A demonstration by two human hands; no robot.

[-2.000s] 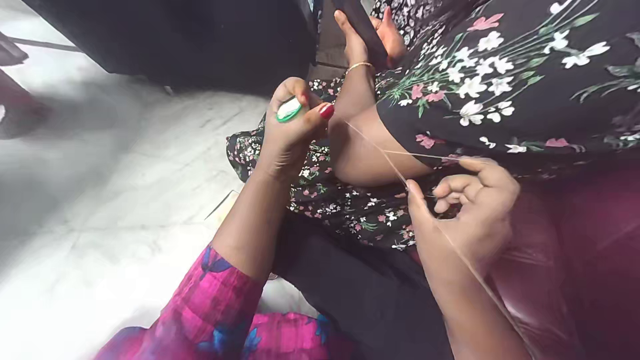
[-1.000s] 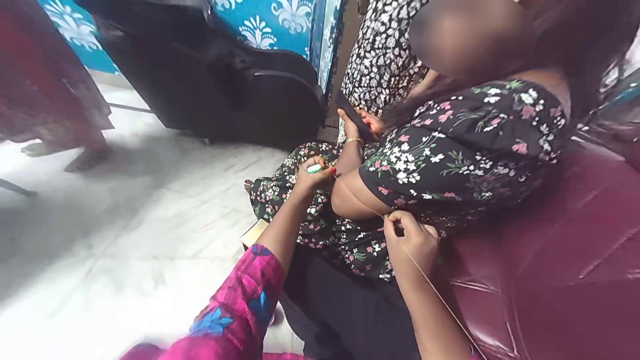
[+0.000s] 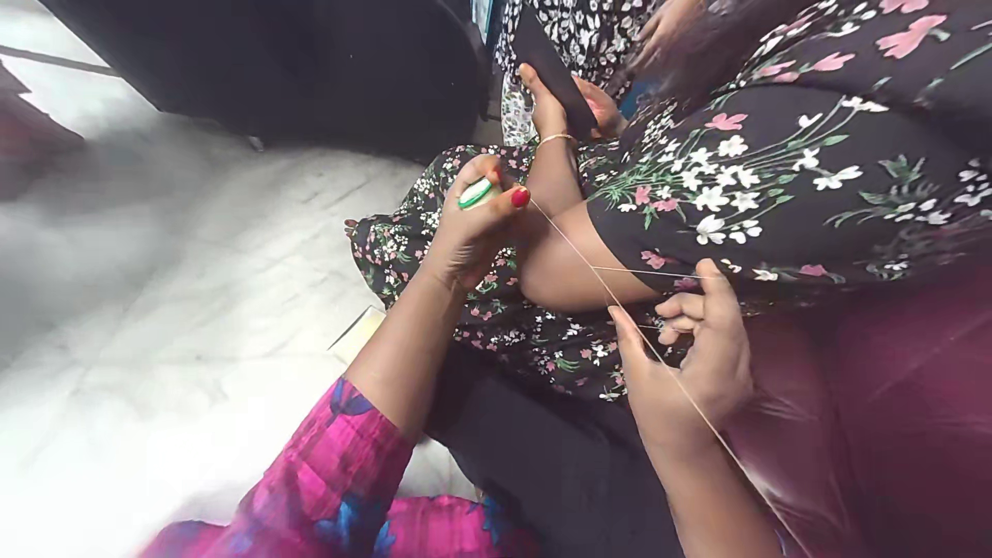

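My left hand (image 3: 474, 225) is closed around a thread spool with a green rim (image 3: 476, 194), beside the bare forearm (image 3: 573, 256) of a seated person. From it a thin thread (image 3: 570, 242) runs taut past that arm and over my right wrist, out of view at the bottom right. My right hand (image 3: 694, 353) has thumb and index finger spread, with a strand looped over the index fingertip and crossing to the long thread. Another short strand shows by its curled fingers. Whether the thread touches the person's skin, I cannot tell.
The seated person, in a black floral dress (image 3: 721, 194), holds a dark flat object (image 3: 554, 70). A maroon padded seat (image 3: 899, 418) lies at the right. A black chair (image 3: 310, 70) stands on the pale floor (image 3: 194, 294) at the upper left. Another person's hand (image 3: 666, 27) is at the top.
The view has swung down and closer since one second ago. My right thumb and index finger, close together then, are now spread with the thread between them. The spool remains in my left hand.
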